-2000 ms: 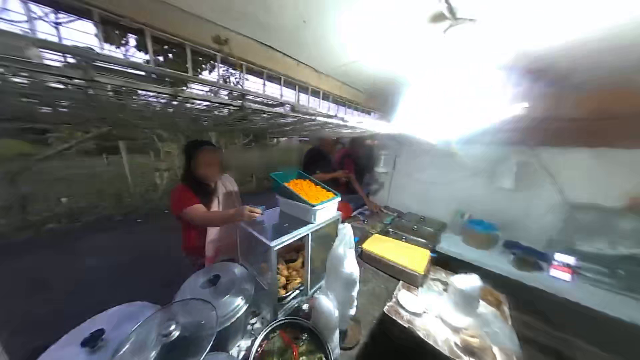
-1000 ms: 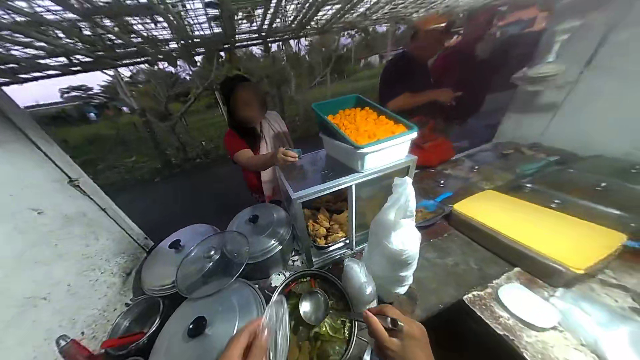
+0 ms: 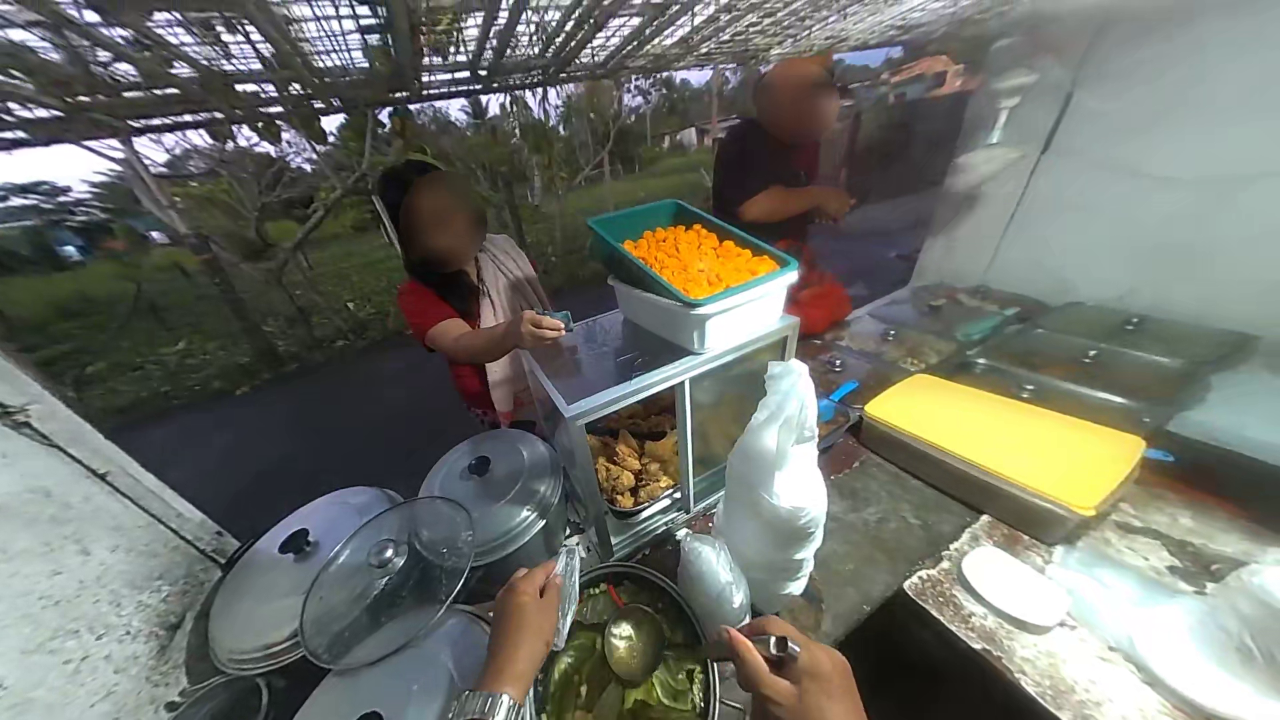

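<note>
My left hand [image 3: 525,625], with a metal watch at the wrist, holds a clear plastic bag [image 3: 567,598] upright at the left rim of a pot. In my right hand [image 3: 795,675] is the handle of a metal ladle [image 3: 635,645], whose bowl rests over the pot. Leafy green vegetables in broth [image 3: 590,680] fill the pot, with a bit of red among them. A small bundle of clear plastic bags [image 3: 713,580] and a tall white plastic bag [image 3: 775,490] stand just right of the pot.
Lidded metal pots [image 3: 495,490] and a glass lid [image 3: 385,580] crowd the left. A glass case [image 3: 650,380] of fried food carries a white tub [image 3: 700,325] and a green tray of orange pieces [image 3: 660,290]. Right lies a yellow-lidded tray [image 3: 1000,440]. Two people stand beyond.
The view has swung and come closer since the first frame, where neither hand shows. Both hands are at the pot in the second frame and now; the ladle's bowl remains over the food.
</note>
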